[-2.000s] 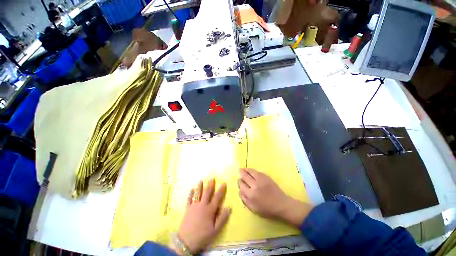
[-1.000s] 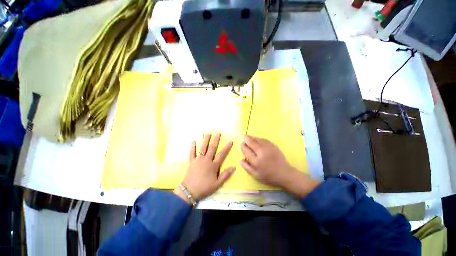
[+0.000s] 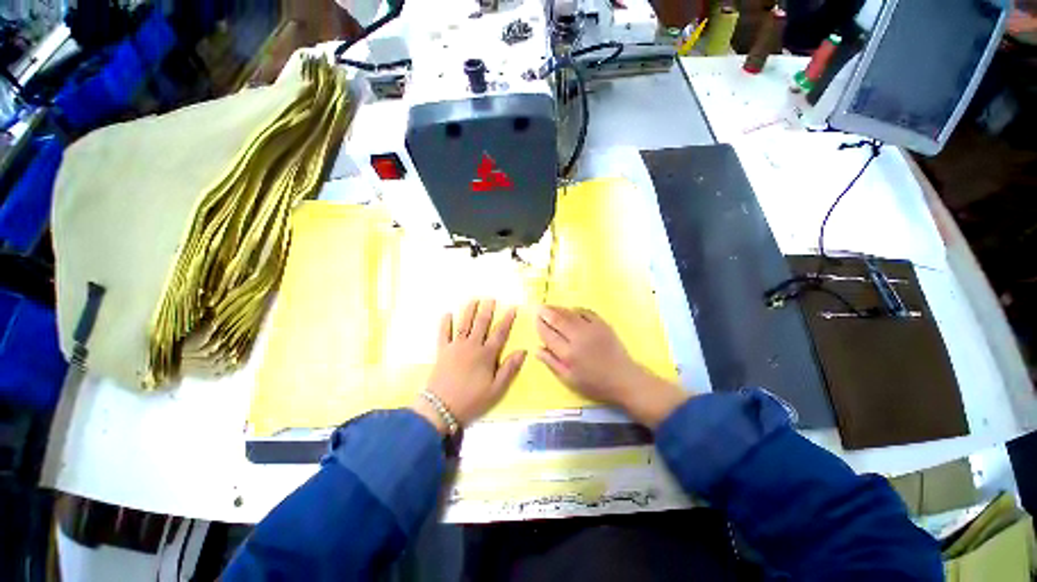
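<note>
A bright yellow fabric panel (image 3: pixel 324 330) lies flat on the machine table, its far part under the sewing machine head (image 3: pixel 483 171). My left hand (image 3: pixel 472 364) lies palm down on the panel's near middle, fingers spread. My right hand (image 3: pixel 586 355) rests on the panel just right of it, fingers bent and close together near a thin dark line that runs toward the head. Whether its fingertips pinch anything cannot be told. The panel's centre is washed out by glare.
A folded beige and olive-yellow panel stack (image 3: pixel 148 227) lies at left. Brown pocket pieces (image 3: pixel 893 381) lie at right with snips (image 3: pixel 885 287) on top. A dark plate (image 3: pixel 728 262) lies right of the panel. A control screen (image 3: pixel 927 68) stands behind right.
The panel has moved away from me under the head, and both hands with it. The dark plate has shifted too, and a dark strip now shows at the panel's near edge. The camera view has also tilted.
</note>
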